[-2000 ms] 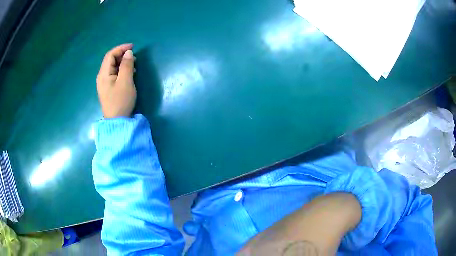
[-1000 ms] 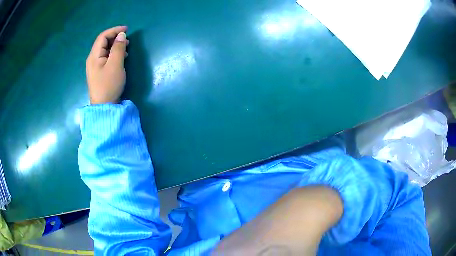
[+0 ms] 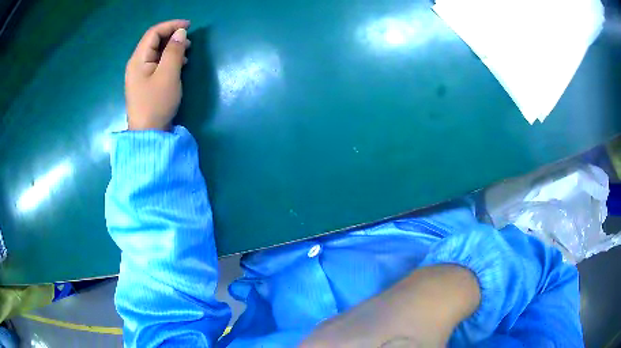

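My left hand point(image 3: 155, 78) rests on its side on the green work surface point(image 3: 306, 136) at the left. Its fingers are loosely curled, the thumb lies near the index finger, and nothing shows in it. My right forearm, with the blue sleeve pushed up, crosses the bottom of the picture. My right hand is cut off by the lower edge. A fanned stack of white empty bags point(image 3: 534, 51) lies at the upper right, beyond the reach of my left hand, cut off by the top edge.
A crumpled clear plastic bag point(image 3: 565, 204) hangs below the table edge at right. Part of the striped stack point(image 3: 2, 246) shows at the far left edge. A yellow-green sleeve point(image 3: 24, 300) of a person is at the lower left, above a floor with a yellow line point(image 3: 75, 327).
The view has shifted, so the striped stack is mostly out of the picture and my left hand appears higher. The hand's pose and the bags look the same.
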